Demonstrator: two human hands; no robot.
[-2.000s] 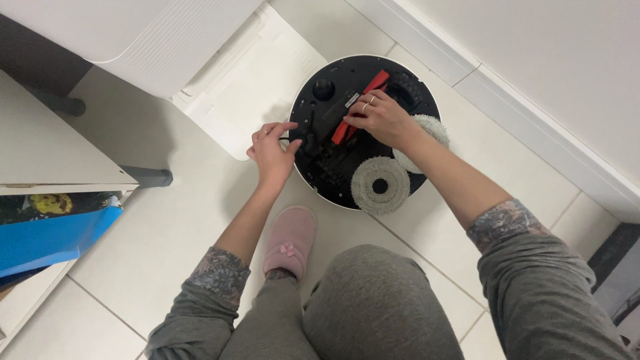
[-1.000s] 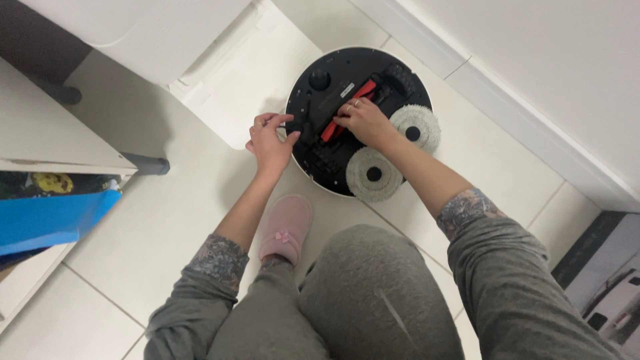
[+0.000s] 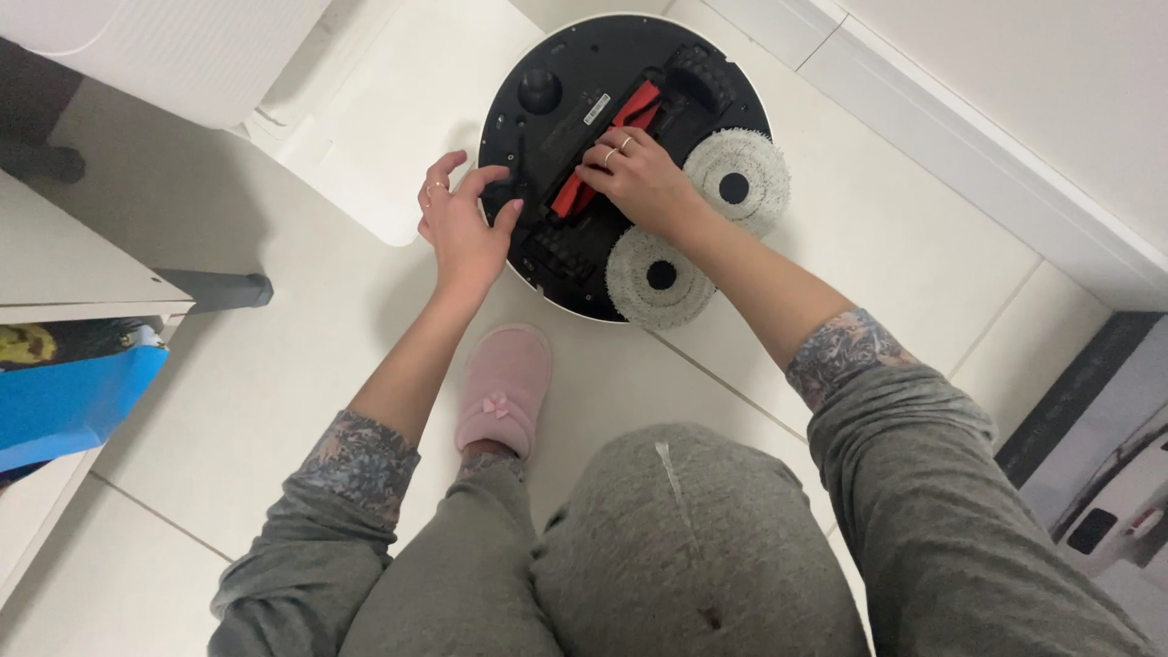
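A round robot vacuum [image 3: 584, 68] lies upside down on the tiled floor, its black underside facing up. Across its middle runs a red roller brush [image 3: 639, 102] in a slot, beside a small label. My right hand [image 3: 639, 178] is on the brush, fingertips bent against it; whether they grip it is hard to tell. At the vacuum's left edge my left hand [image 3: 467, 205] has its fingers spread, near a dark side part, and holds nothing visible. Two round grey-white mop pads [image 3: 753, 151] [image 3: 639, 292] sit on the side nearer my right forearm.
A white plastic base [image 3: 383, 137] lies flat left of the vacuum, joined to a large white housing [image 3: 182, 55]. A furniture leg [image 3: 228, 290] and a shelf with a blue item [image 3: 82, 401] are at left. A white baseboard [image 3: 958, 137] runs at right. My pink slipper [image 3: 505, 383] is close below.
My right hand has shifted along the red brush toward its lower left end. The left hand stays at the vacuum's left edge with fingers spread.
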